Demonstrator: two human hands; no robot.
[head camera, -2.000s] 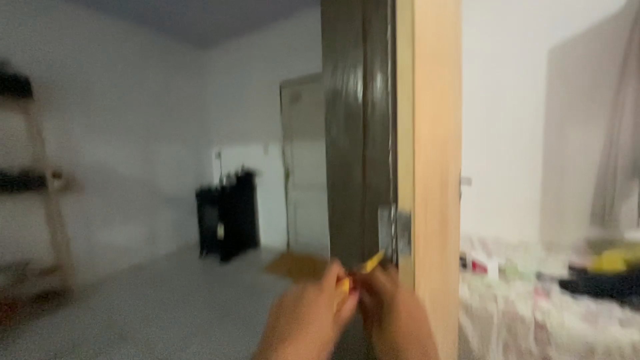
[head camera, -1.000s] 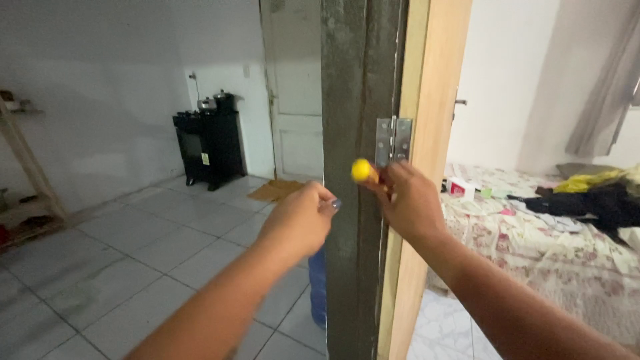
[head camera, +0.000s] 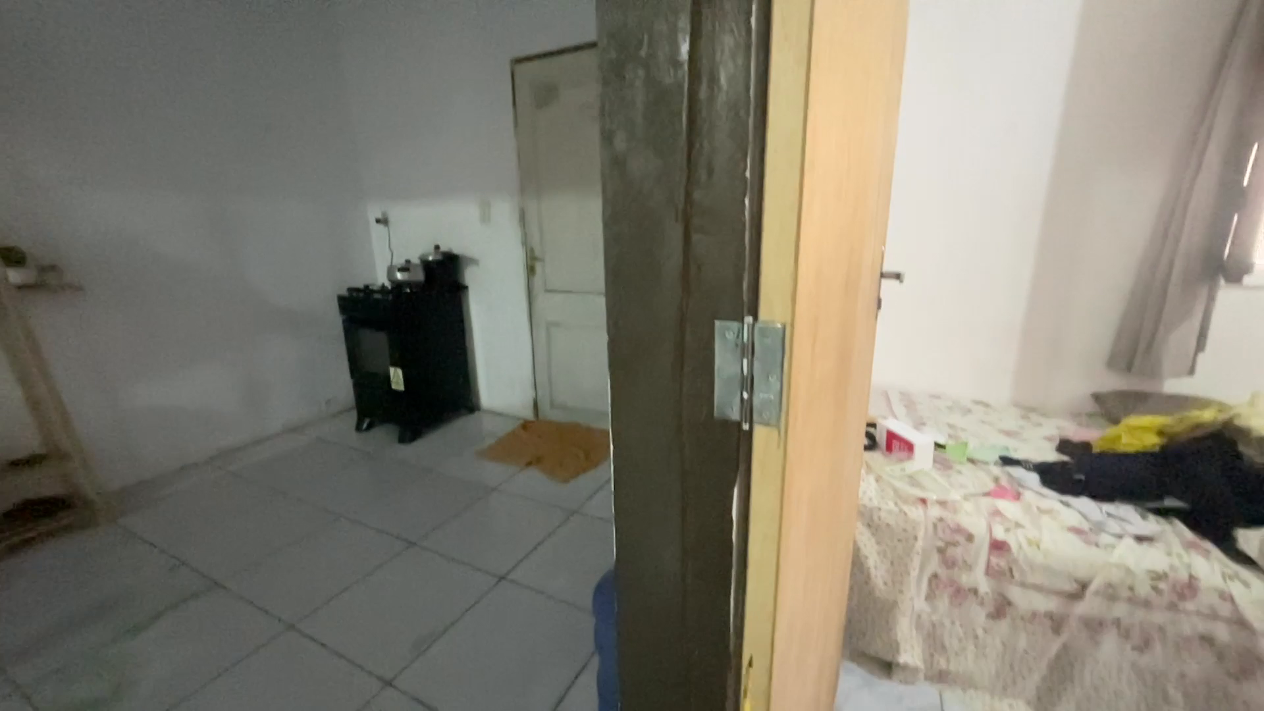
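Observation:
Neither of my hands shows in the head view, so what they hold or touch is hidden. Straight ahead, a metal butt hinge (head camera: 749, 373) joins a dark door frame post (head camera: 652, 296) to the edge of a light wooden door (head camera: 839, 247). One hinge leaf lies on the dark post and the other on the door's edge. The door stands open, seen nearly edge-on, with a lever handle (head camera: 892, 277) on its far side. A small yellow patch (head camera: 749, 667) shows low on the door's edge.
Left of the post are a black stove (head camera: 410, 355) with pots, an orange mat (head camera: 548, 449), a white panelled door (head camera: 563, 237) and a wooden shelf (head camera: 44, 405). A blue object (head camera: 605, 632) is partly behind the post. Rightward, a bed (head camera: 1037, 592) with a floral cover holds clothes and a box.
Both hands, near the hinge one second ago with a yellow-ended tool in the right, have left the view. The hinge remains on the post and door.

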